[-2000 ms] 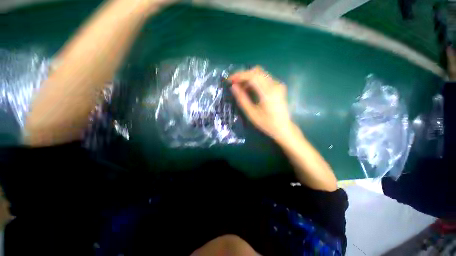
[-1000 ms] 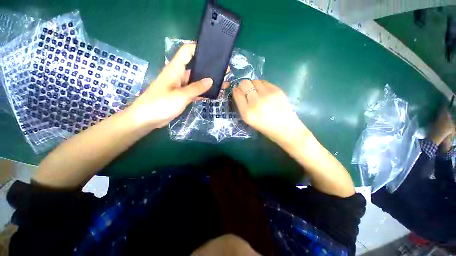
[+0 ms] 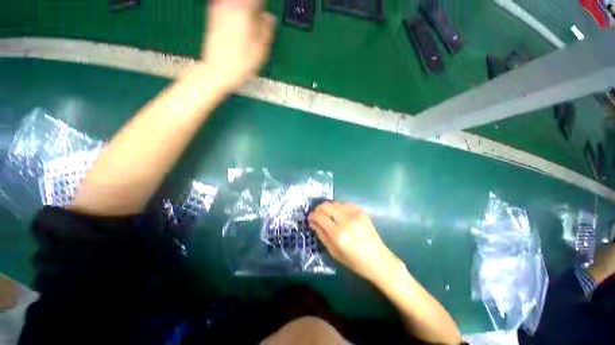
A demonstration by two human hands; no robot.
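Observation:
A piece of lens sheet (image 3: pixel 286 234) with small dark squares lies on a clear plastic bag (image 3: pixel 253 264) on the green bench. My right hand (image 3: pixel 345 232) rests at its right edge, fingertips bent together on the sheet; whether they pinch a square cannot be told. My left hand (image 3: pixel 239 37) is blurred and reaches past the pale rail, over the second green surface; its fingers are partly cut off by the top edge, and whether it holds anything cannot be told. More lens sheets (image 3: pixel 64 176) lie at the left, partly behind my left forearm.
Several black phones (image 3: pixel 423 46) lie on the green surface beyond the pale rail (image 3: pixel 350 111). A grey bar (image 3: pixel 519 84) crosses at the upper right. A crumpled clear bag (image 3: pixel 506 266) lies at the right, beside another person's hand and dark sleeve (image 3: pixel 573 306).
My left hand has moved up and away beyond the rail; the black phone it held is no longer visible in it. My right hand stays by the sheet. The view has tilted up.

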